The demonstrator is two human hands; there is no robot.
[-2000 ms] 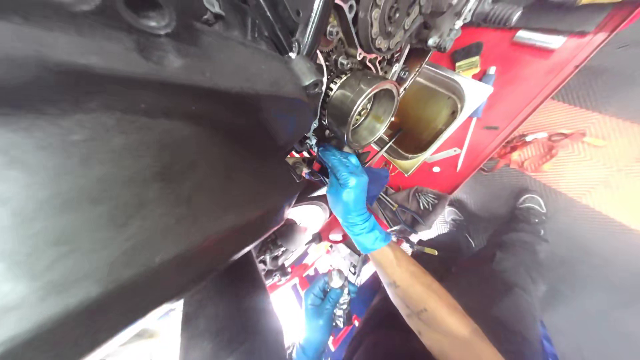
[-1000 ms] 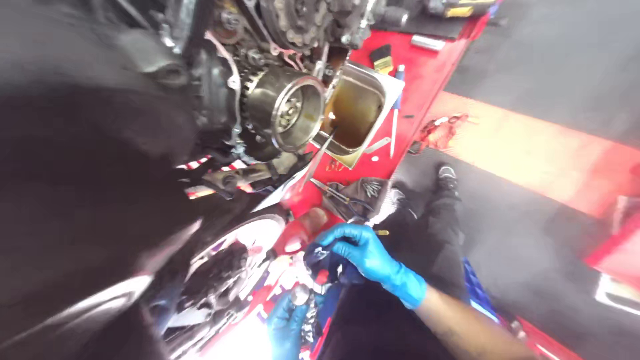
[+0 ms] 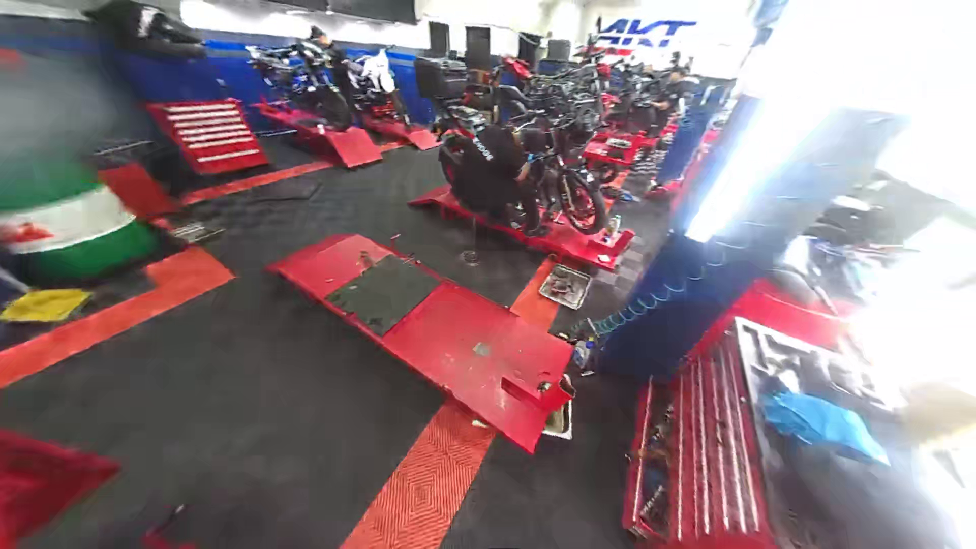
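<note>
My right hand [image 3: 823, 427], in a blue glove, is at the right of the view, over the near part of a tool tray [image 3: 751, 358] on top of a red tool chest [image 3: 709, 450]. Blurred metal tools [image 3: 808, 366] lie just beyond its fingers. Blur and glare hide the finger positions and whether anything is held. My left hand is out of view.
A low red motorcycle lift [image 3: 480, 335] stands mid-floor, with a metal tray [image 3: 566, 286] behind it. A person in dark clothes [image 3: 488, 171] crouches by a motorcycle [image 3: 576, 191] on another lift. A coiled air hose [image 3: 648, 305] hangs beside a blue pillar [image 3: 648, 343].
The view has swung from the opened engine to the workshop floor. My right hand, earlier near the engine and then at a dark cloth, is now over the tool tray; my left hand has left view.
</note>
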